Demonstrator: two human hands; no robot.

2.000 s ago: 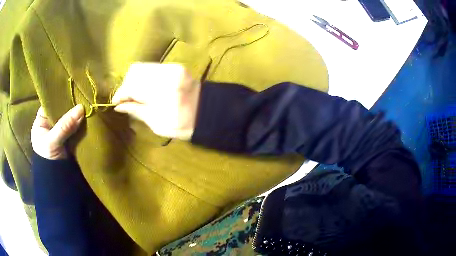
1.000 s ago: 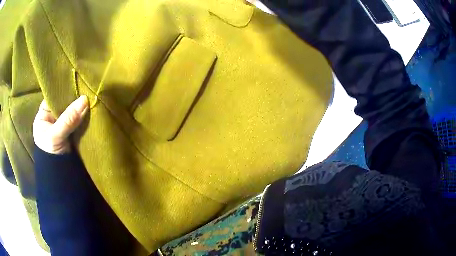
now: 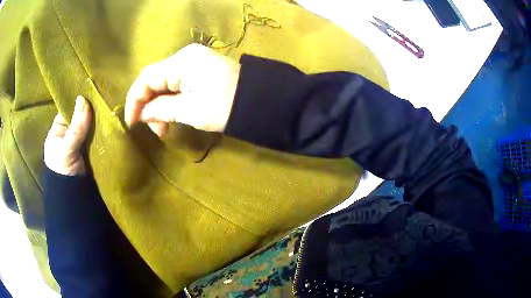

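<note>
The mustard-olive coat [image 3: 221, 192] lies spread over the white table. My left hand [image 3: 68, 139] grips a fold of the coat at the left, thumb on top, beside the long seam [image 3: 93, 86]. My right hand [image 3: 174, 90] is over the seam just right of my left hand, thumb and fingertips pinched together at the cloth. A needle is too small to make out in the fingertips. Sewing thread [image 3: 230, 42] lies in tangled loops on the coat above my right hand. My right hand and sleeve cover most of the pocket flap.
Thread snips [image 3: 402, 38] lie on the white table [image 3: 372, 81] at the upper right. A black smartphone [image 3: 442, 11] and a pale flat box [image 3: 474, 14] are at the table's far edge. A blue openwork basket [image 3: 515, 174] stands on the blue floor at the right.
My right arm, stretched out to the upper right a second ago, is back over the coat with its fingertips at the seam. The thread now lies in loops. My left hand has barely moved.
</note>
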